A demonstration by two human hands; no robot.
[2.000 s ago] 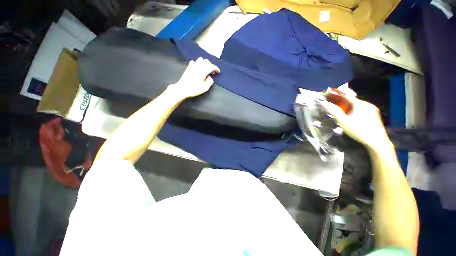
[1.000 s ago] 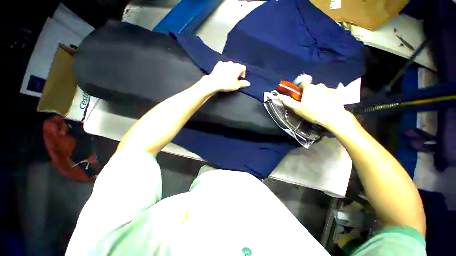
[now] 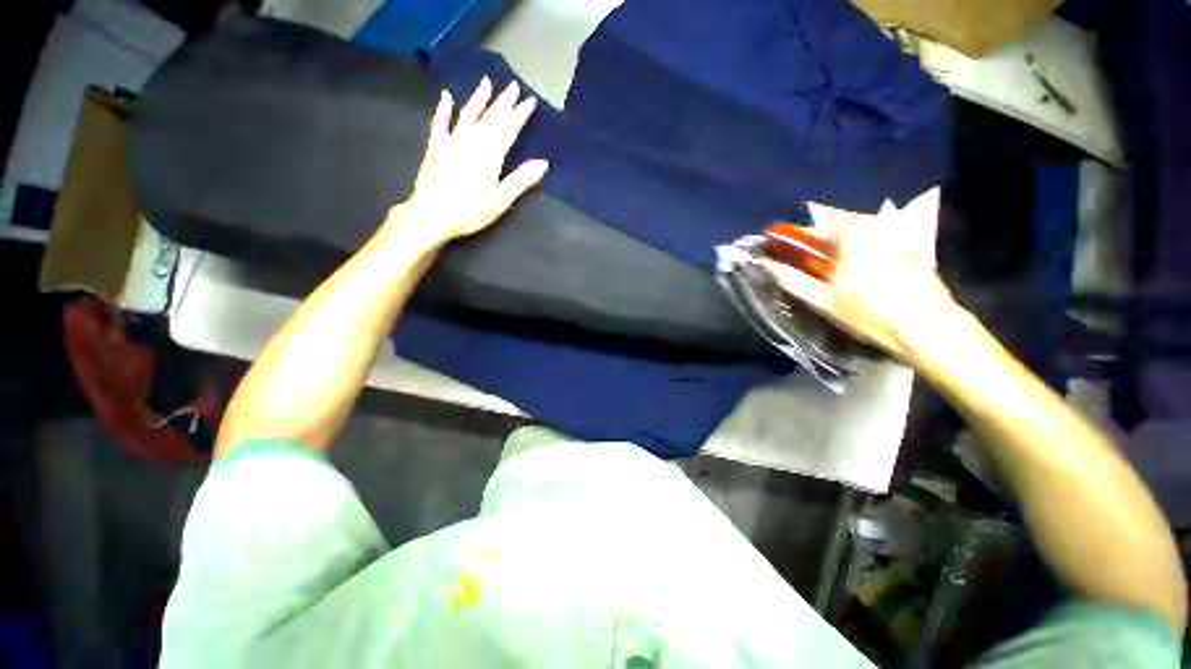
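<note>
A navy garment (image 3: 731, 124) lies over the right part of the dark grey padded pressing form (image 3: 287, 137), and part of it hangs below the form's front side. My left hand (image 3: 473, 163) lies flat with fingers spread on the form and the garment's edge. My right hand (image 3: 875, 281) holds the steam iron (image 3: 790, 314) by its red-orange handle at the right end of the form. The iron is blurred, and whether its sole touches the cloth cannot be told.
The form rests on a pale table (image 3: 823, 438). A small open carton (image 3: 92, 196) stands at the left end. A blue bar (image 3: 431, 20) and yellow-brown cardboard (image 3: 973, 20) are behind. A red bag (image 3: 124, 379) is at the lower left.
My left hand has moved left along the garment's edge and opened flat. The iron moved left onto the garment, then slightly back right. The view has shifted a little.
</note>
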